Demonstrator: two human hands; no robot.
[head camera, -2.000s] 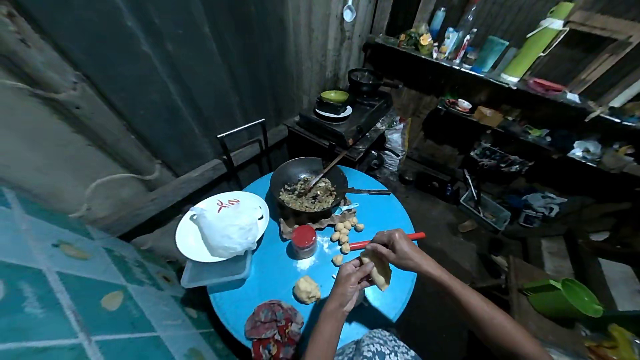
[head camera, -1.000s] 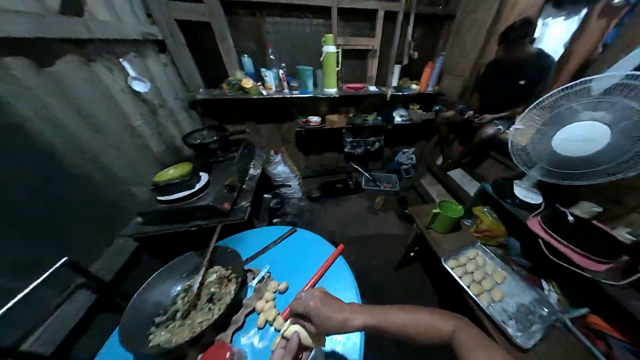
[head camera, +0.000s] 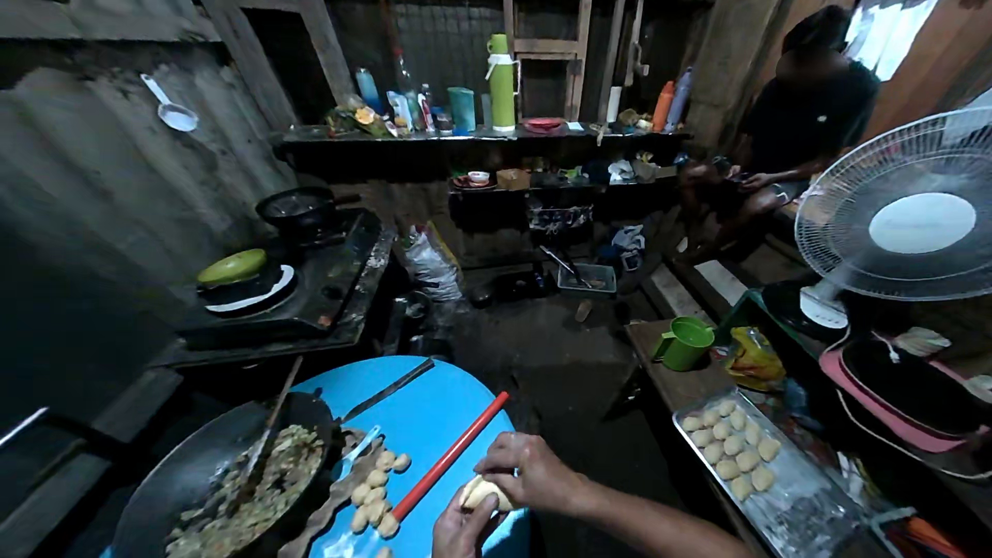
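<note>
A folded piece of dough (head camera: 487, 494) is between my hands over the blue round table (head camera: 457, 387). My left hand (head camera: 463, 529) cradles it from below with the thumb on it; my right hand (head camera: 527, 470) pinches its upper edge. Just left of them lies a red rod (head camera: 449, 457), its lower end beside a cluster of small dough balls (head camera: 375, 492). A pale blue utensil (head camera: 363, 443) rests by the balls. Further left, a wok (head camera: 186, 457) holds a chopped cooked mixture (head camera: 279, 473) and a wooden-handled utensil (head camera: 267, 434).
A metal tray (head camera: 783, 496) with rows of shaped dough pieces sits on the bench at right, near a green mug (head camera: 686, 343) and an electric fan (head camera: 903, 209). A stove (head camera: 333, 287) stands at left. A person (head camera: 806, 116) sits at the back right.
The view has swung strongly to the right since the oldest frame, bringing in the tray, fan and person. The dough, hanging as a flat piece two seconds ago, is now folded in my hands.
</note>
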